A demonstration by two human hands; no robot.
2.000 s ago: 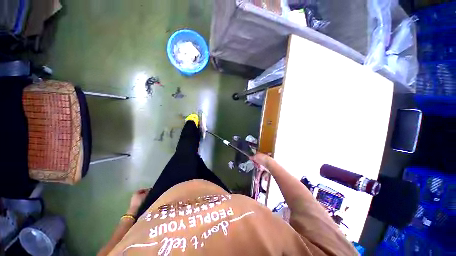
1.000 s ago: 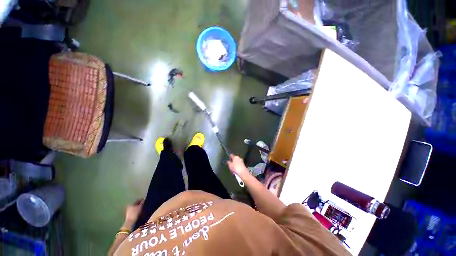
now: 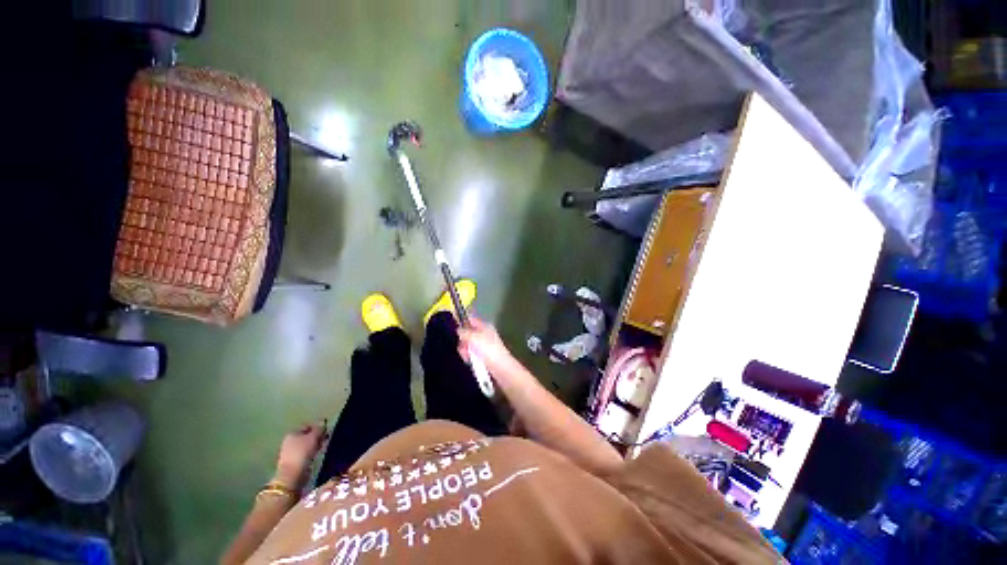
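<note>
My right hand point(image 3: 477, 344) grips the pale lower handle of a long thin pole tool point(image 3: 432, 237). The tool points away from me over the floor, and its far end lies at a dark clump of debris with a red bit point(image 3: 404, 137). More dark debris point(image 3: 396, 217) lies left of the pole. My left hand point(image 3: 301, 447) hangs low at my left side, small in the picture; whether it holds anything small is unclear. A round light-blue waste bin point(image 3: 506, 84) with white scraps inside stands beyond, right of the tool's far end.
An office chair with a woven seat point(image 3: 193, 199) stands at left. A translucent basket point(image 3: 88, 452) is at lower left. A white worktable point(image 3: 773, 265) with a dark red tumbler point(image 3: 782, 384) is at right, a grey fabric bin point(image 3: 652, 66) behind it. My yellow shoes point(image 3: 381, 312) are on the green floor.
The tool's head has swung forward and left from the floor before my feet to the red-flecked clump. The view has shifted, so the waste bin sits further right.
</note>
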